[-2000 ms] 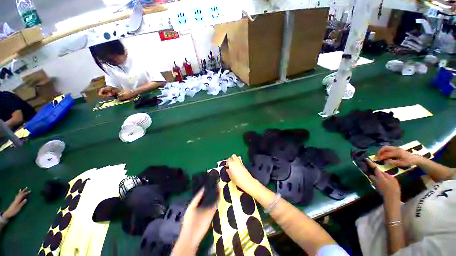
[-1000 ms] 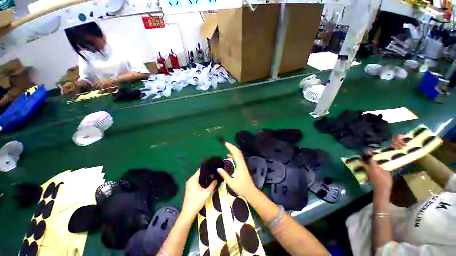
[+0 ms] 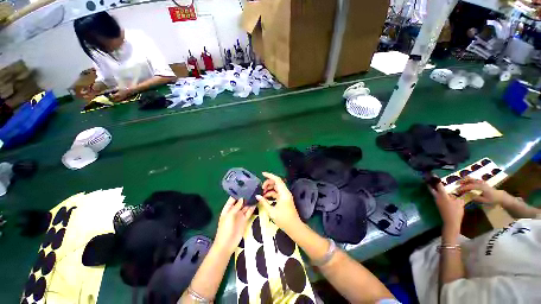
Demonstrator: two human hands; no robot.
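Note:
My left hand [image 3: 233, 218] holds a dark grey fan base [image 3: 242, 183] tilted up, its slotted face showing, above the green bench. My right hand [image 3: 277, 200] is at the near right edge of the base; whether its fingers hold a foot pad is too small to tell. A pad sheet [image 3: 268, 261] with columns of black discs lies under my wrists at the bench's near edge. Loose fan bases lie in a pile [image 3: 344, 217] right of my hands and in another pile [image 3: 151, 243] to the left.
A stack of pad sheets [image 3: 77, 249] lies at the left. White fan heads [image 3: 80, 155] sit along the green bench [image 3: 196, 139]. A white post [image 3: 409, 83] rises at the right. A worker [image 3: 468, 249] handles a sheet at my right; another person sits across, near white blades [image 3: 237, 83] and a large carton [image 3: 314, 41].
The base in my left hand has turned from a dark face to its slotted face. The fan heads have shifted left in view. The right-hand worker's sheet is lowered.

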